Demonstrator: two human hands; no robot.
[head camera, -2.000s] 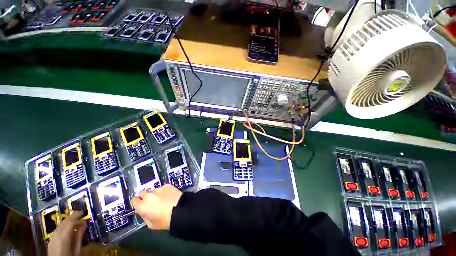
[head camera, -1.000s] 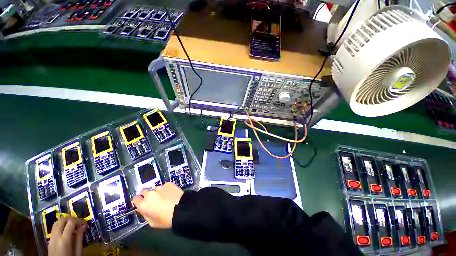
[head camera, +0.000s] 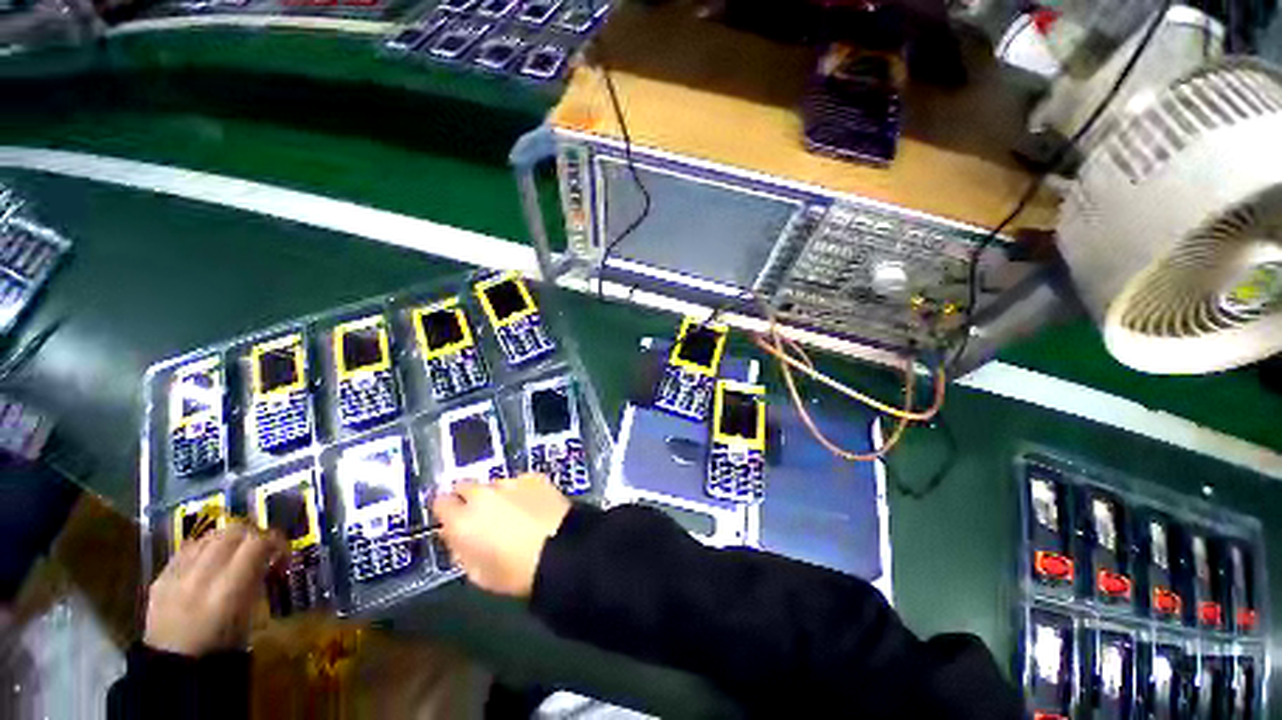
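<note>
A clear blister tray (head camera: 146, 422) holds keypad phones in two rows, screens up. The back row and the two front-row phones at the left show yellow screen borders; the other three front-row phones (head camera: 377, 485) show none. My left hand (head camera: 211, 588) is over the front-left phone (head camera: 200, 515), fingers bent at its yellow border and hiding its keys; whether they grip film cannot be told. My right hand (head camera: 503, 532) is closed at the fourth front-row phone (head camera: 471, 439), with a thin, blurred tool like tweezers (head camera: 411, 535) pointing left from its fingertips.
Two yellow-framed phones (head camera: 737, 439) lie on blue plates (head camera: 823, 504) beside orange cables (head camera: 844, 447). Behind stands a tester (head camera: 696, 232) under a wooden shelf (head camera: 942, 176) with a smartphone (head camera: 853, 106). A fan (head camera: 1195, 225) is right; another tray (head camera: 1026, 563) holds face-down phones.
The view has shifted, so the bench appears farther right and a little higher. My left hand has moved from low on the front-left phone, its sleeve now showing. My right hand stays near the fourth front-row phone.
</note>
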